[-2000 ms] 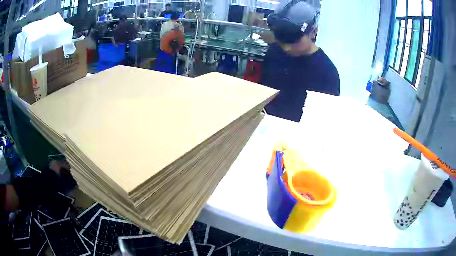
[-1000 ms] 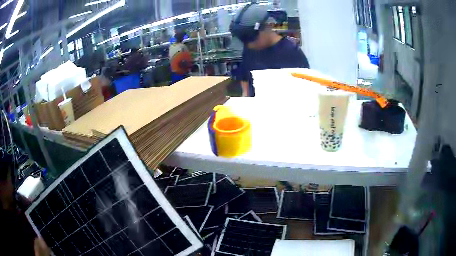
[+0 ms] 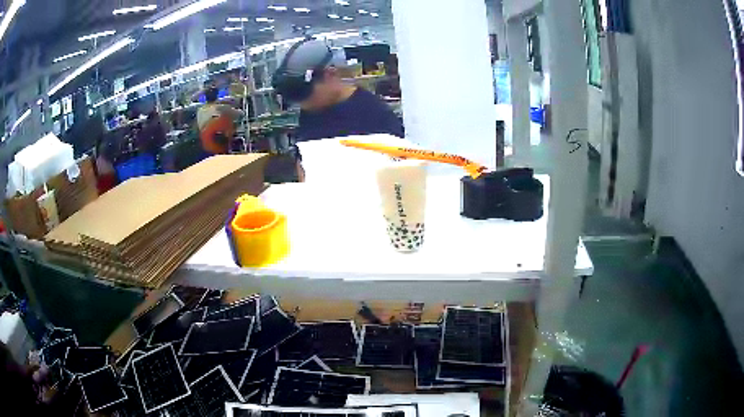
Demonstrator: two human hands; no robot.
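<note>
Neither of my hands can be made out. A framed solar panel point(image 3: 322, 410) lies at the bottom edge, mostly cut off, so what supports it is hidden. Beside and partly behind it is a bright white panel-sized sheet or sleeve stack point(image 3: 457, 402), also cut off. Many dark solar panels with thin pale borders are loosely heaped on the bench behind, such as a tilted one point(image 3: 160, 378) at the left and overlapping ones point(image 3: 473, 335) at the right.
The raised white shelf point(image 3: 343, 265) holds a cardboard stack point(image 3: 155, 208), yellow cup point(image 3: 261, 239), drink cup point(image 3: 403, 208), orange strip point(image 3: 408, 152) and black case point(image 3: 502, 195). A coworker point(image 3: 347, 114) is behind. A pale post point(image 3: 561, 179) stands right; a black-lined bin point(image 3: 579, 392) is below.
The view has turned right. The large panel raised at the lower left a second ago is no longer there; a panel now shows at the bottom edge by the white sheet.
</note>
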